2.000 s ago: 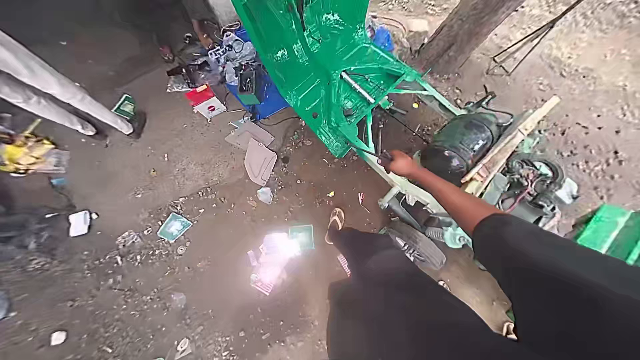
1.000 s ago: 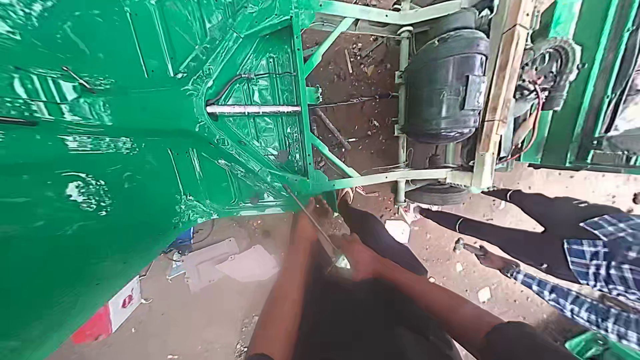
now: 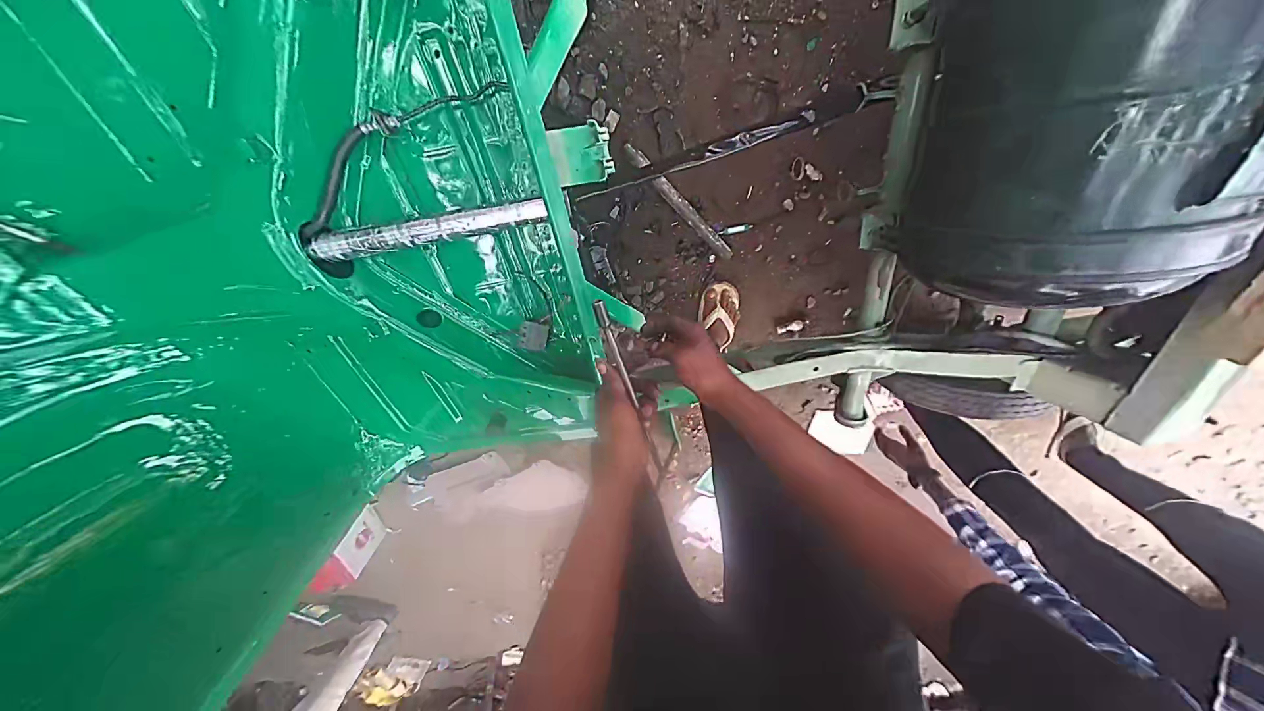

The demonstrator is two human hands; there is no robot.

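Note:
A thin metal rod (image 3: 617, 354) slants upward from my left hand (image 3: 620, 410), whose fingers are closed around it at the corner of the green metal vehicle body (image 3: 197, 326). Just right of it, my right hand (image 3: 691, 351) reaches to the green frame bracket (image 3: 617, 308); its fingertips are dark and blurred, so whether it holds anything is unclear. From this corner a pale green chassis rail (image 3: 810, 371) runs right. A silvery wrapped pipe (image 3: 434, 229) crosses the body's opening above my hands.
A large black tank (image 3: 1076, 148) fills the upper right, with a tyre (image 3: 968, 395) below it. At the lower right stands another person, whose hand (image 3: 901, 444) is near a white block (image 3: 839, 432). A wooden stick (image 3: 679, 202) and a red and white box (image 3: 348, 553) lie on the ground.
The view has come much closer to the green body's corner. Two seconds ago one hand rested on the frame; now both are at the corner, with the rod in my left hand.

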